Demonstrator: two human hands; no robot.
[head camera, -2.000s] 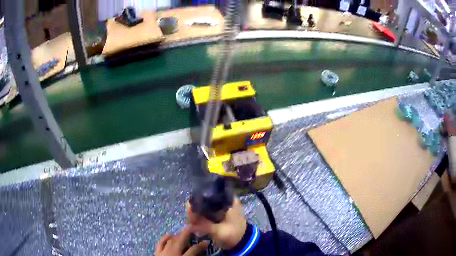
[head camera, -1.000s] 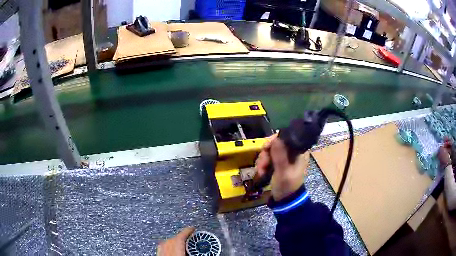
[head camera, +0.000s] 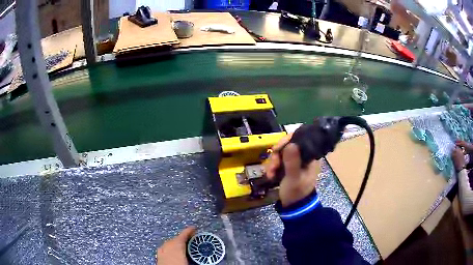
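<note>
My right hand (head camera: 295, 173) grips the black electric screwdriver (head camera: 311, 142), tilted with its tip end at the front of the yellow screw feeder (head camera: 236, 186), by the small grey metal pick-up plate (head camera: 254, 172). The tip itself is hidden or too dark to tell. A thick black cord loops from its top down to the right. My left hand (head camera: 175, 250), partly cut off by the bottom edge, holds the left side of a pale round slotted housing (head camera: 206, 249) lying on the bubble wrap.
The green conveyor belt (head camera: 155, 106) runs behind the feeder. One round housing (head camera: 228, 94) is partly hidden behind the feeder, another (head camera: 359, 95) lies farther right. A cardboard sheet (head camera: 394, 181) lies right, beside loose teal parts (head camera: 433, 150) and another person's hand (head camera: 458, 155). A grey post (head camera: 44, 98) stands left.
My right hand with the screwdriver has moved from over the work at bottom centre to the feeder front. The round housing beside my left hand is now uncovered. The belt housings have shifted right.
</note>
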